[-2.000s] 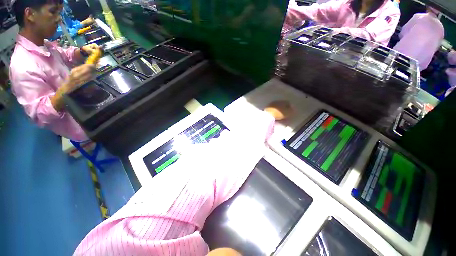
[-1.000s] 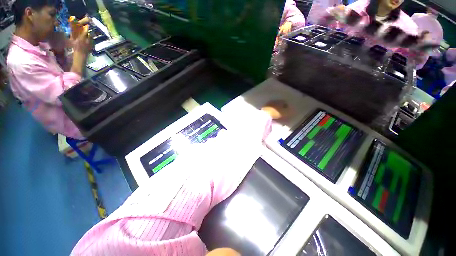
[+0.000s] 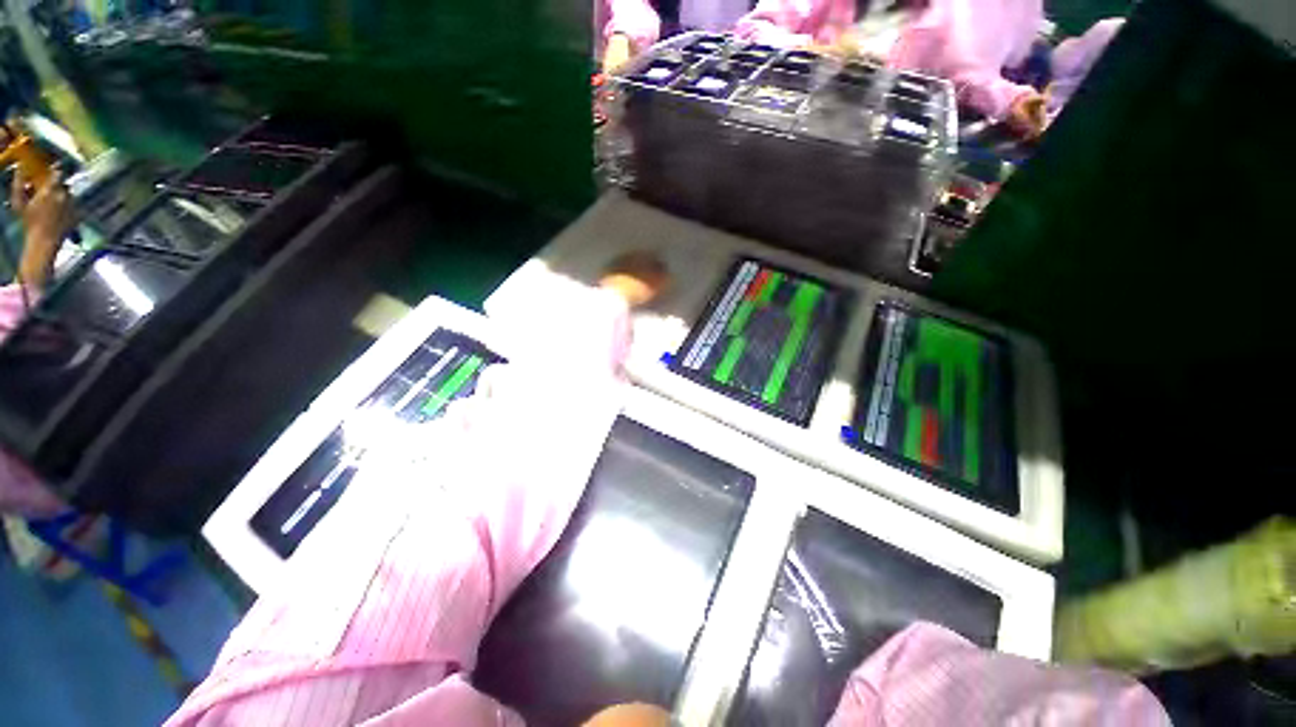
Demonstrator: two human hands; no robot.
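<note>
My left hand [image 3: 635, 280] is small, blurred and partly overexposed, at the far end of my pink striped sleeve over the cream foam tray [image 3: 569, 242]; its fingers cannot be made out. Two lit display units, one [image 3: 765, 341] nearer my hand and one [image 3: 938, 405] further right, show green bars, some red and white lines. A third lit unit [image 3: 455, 372] lies left, partly behind my sleeve. Two dark glossy units, one [image 3: 668, 490] and one [image 3: 895, 568], lie nearest me. My right sleeve [image 3: 981, 689] shows at the bottom right; no right hand is visible.
Black partitioned trays [image 3: 213, 284] stand at left, with another person's hand [image 3: 43, 213] beyond. Clear blister trays [image 3: 782, 171] stand behind the foam tray, with people in pink behind them. A yellowish wrapped post [image 3: 1194, 604] is at right. A skin-coloured patch at the bottom edge is unclear.
The view has turned right, so the trays and units appear further left. My right sleeve and the wrapped post have come into view. My left hand stays over the foam tray.
</note>
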